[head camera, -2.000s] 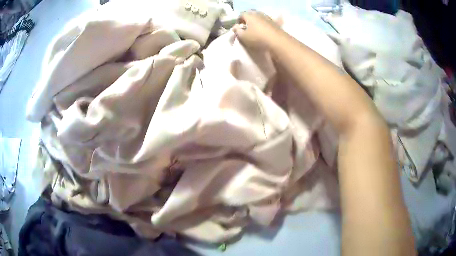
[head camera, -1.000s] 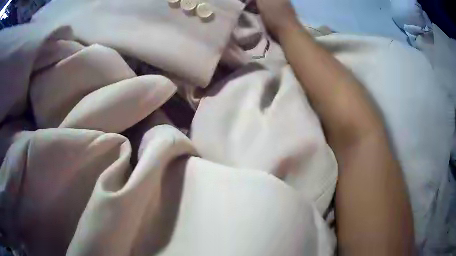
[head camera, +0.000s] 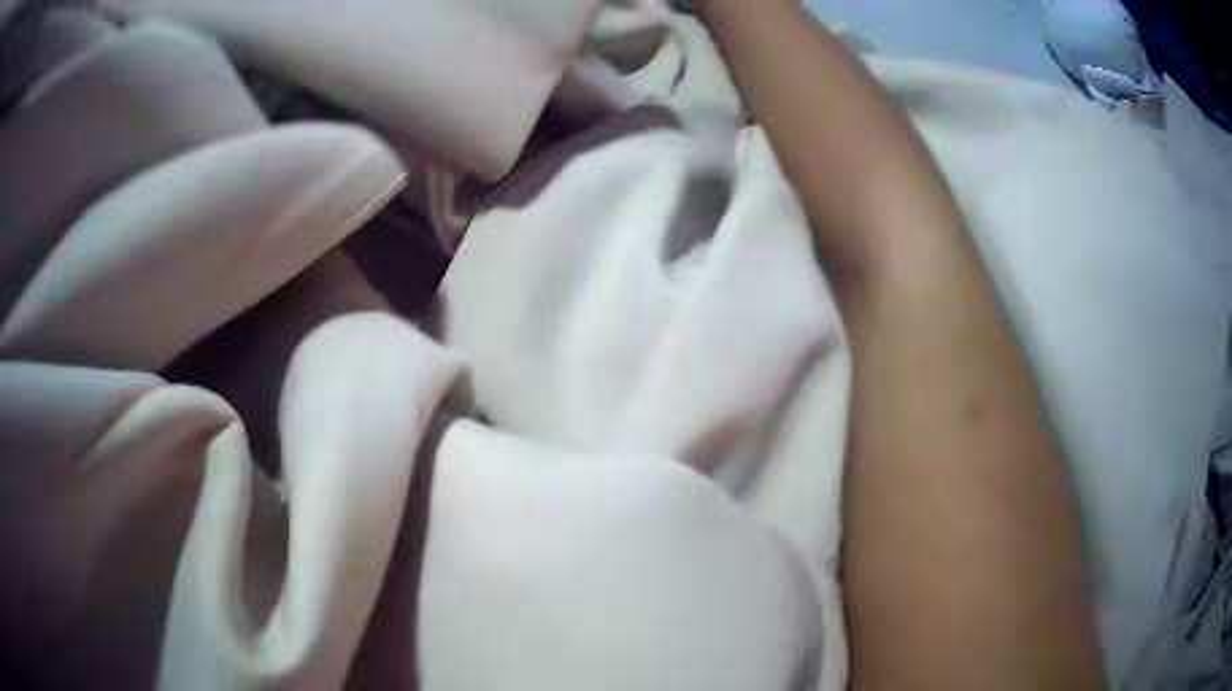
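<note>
A cream jacket body (head camera: 622, 527) lies in thick, loose folds and fills most of the view, close to the camera. My right forearm enters at the bottom right and reaches up across the cloth to the top edge. My right hand is cut off by the top edge, so its fingers and any hold on the cloth are hidden. My left hand is not in the picture. A flat cream panel (head camera: 432, 68) with a straight edge and a corner lies at the upper left.
A pale blue table (head camera: 946, 30) shows at the top right. More cream cloth (head camera: 1067, 257) lies to the right of my forearm. A small crumpled pale cloth (head camera: 1097, 47) lies at the top right, beside a dark area at the corner.
The view has come much closer to the cream cloth than two seconds ago. Since one second ago, the cloth has shifted left and up in view; the buttons and my right hand have left the picture.
</note>
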